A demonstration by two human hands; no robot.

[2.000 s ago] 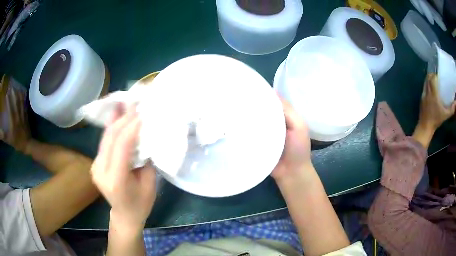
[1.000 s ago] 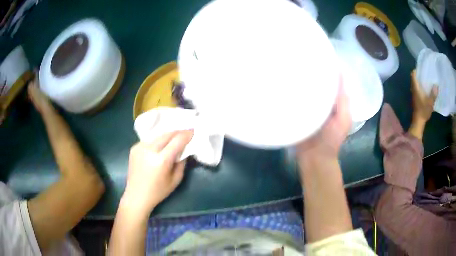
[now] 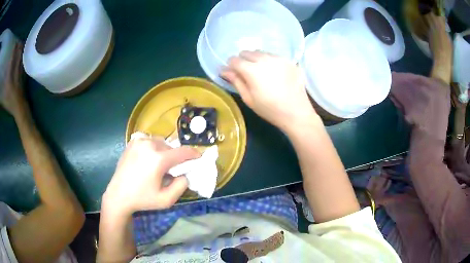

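Observation:
A round yellow-brown base shell point(image 3: 234, 154) lies open side up near the table's front edge. A black square cooling fan point(image 3: 198, 125) with a white round label sits inside it. My left hand point(image 3: 149, 174) holds a crumpled white wiping cloth point(image 3: 202, 177) over the shell's lower left part. My right hand point(image 3: 270, 87) is at the near rim of a translucent white outer cover point(image 3: 252, 23), its fingers over the opening. Whether the fingers grip the cover cannot be told.
A second open frosted cover point(image 3: 350, 67) stands on a brown base at the right. White units with dark caps stand at the left point(image 3: 67, 49) and far right point(image 3: 373, 31). Other people's arms reach in at the left point(image 3: 44, 159) and right point(image 3: 433, 123).
The large white round body is out of my right hand. My right hand is now at the cover. The base shell now lies fully in view, with my left hand and the cloth over it.

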